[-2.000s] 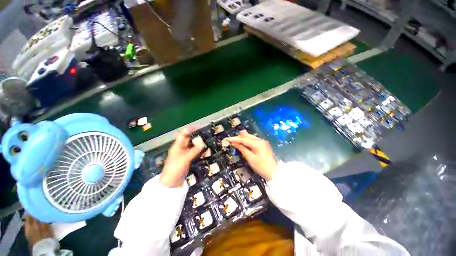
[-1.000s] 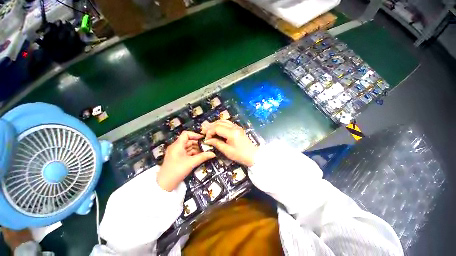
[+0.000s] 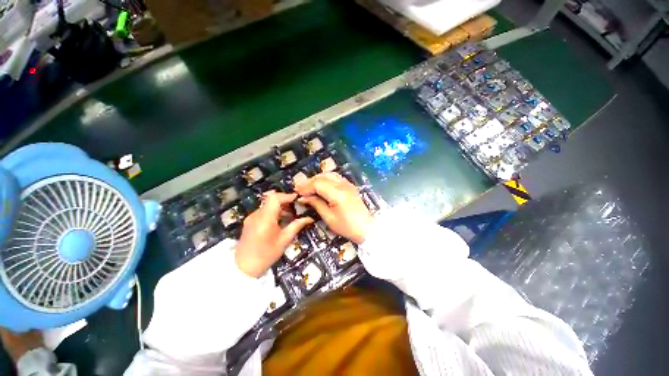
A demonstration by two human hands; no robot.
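Observation:
A dark shiny blister tray (image 3: 172,242) holds rows of small electronic modules (image 3: 312,275), each with a pale square and copper-yellow bits. My left hand (image 3: 265,233) and my right hand (image 3: 339,205) meet over the middle of the tray. The fingertips of both hands are on one small module (image 3: 301,208) between them, mostly hidden by the fingers. Whether it is lifted from its pocket cannot be told.
A blue fan (image 3: 75,246) stands at left, near another person's hand (image 3: 26,341). Blue pieces (image 3: 390,143) lie right of the tray, then a second filled tray (image 3: 488,110). Loose modules (image 3: 126,162) lie on the green belt (image 3: 242,81). Clear empty trays (image 3: 572,264) are low at right.
From two seconds ago, the view has tilted down and shifted, and my hands have come together over one module in mid-tray. Over the last second only the fingers moved slightly.

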